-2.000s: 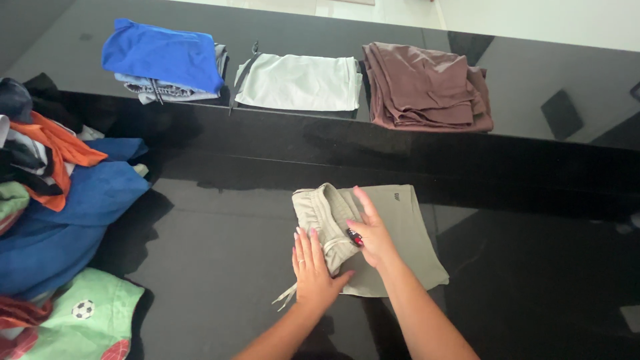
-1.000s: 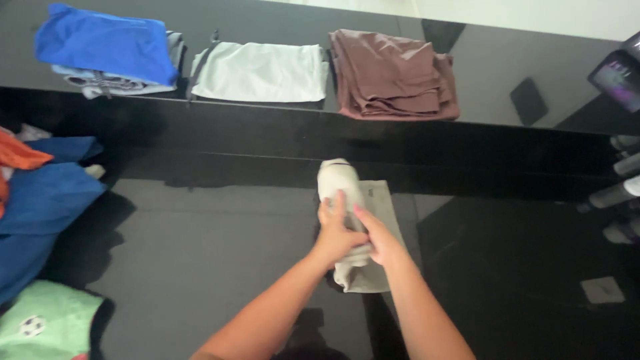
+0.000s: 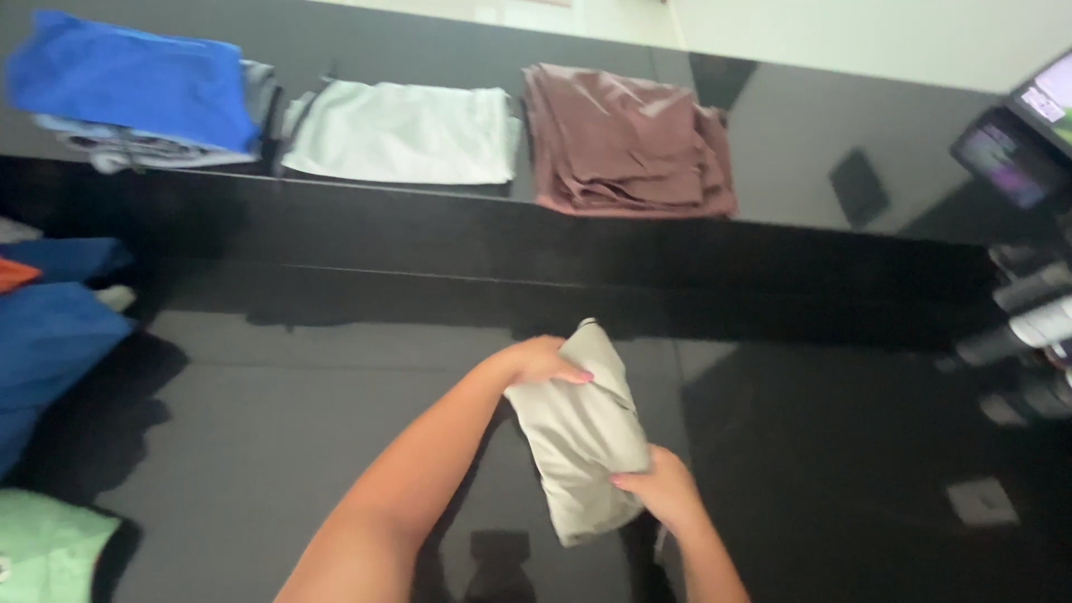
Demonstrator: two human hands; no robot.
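Observation:
A beige garment (image 3: pixel 578 435), folded into a narrow bundle, is held between both hands over the glossy dark countertop (image 3: pixel 335 435). My left hand (image 3: pixel 544 362) grips its upper left part, the thumb lying on top. At its lower right edge my right hand (image 3: pixel 657 486) has hold of it, thumb on top and the other fingers hidden beneath. On the raised ledge behind lie a folded blue garment (image 3: pixel 142 84) on top of other folded clothes, a folded pale grey-green garment (image 3: pixel 402 134) and a folded brown garment stack (image 3: pixel 628 142).
Loose clothes, among them a dark blue garment (image 3: pixel 50 352) and a light green one (image 3: pixel 50 544), lie at the left edge. Bottles (image 3: pixel 1043 322) and a screen device (image 3: pixel 1005 159) stand at the right. A square outlet plate (image 3: pixel 981 501) sits in the counter at lower right.
The beige garment, spread partly flat two seconds ago, is now folded into a compact bundle. Both hands have moved from pressing and folding it to gripping it at its sides. The view has shifted right.

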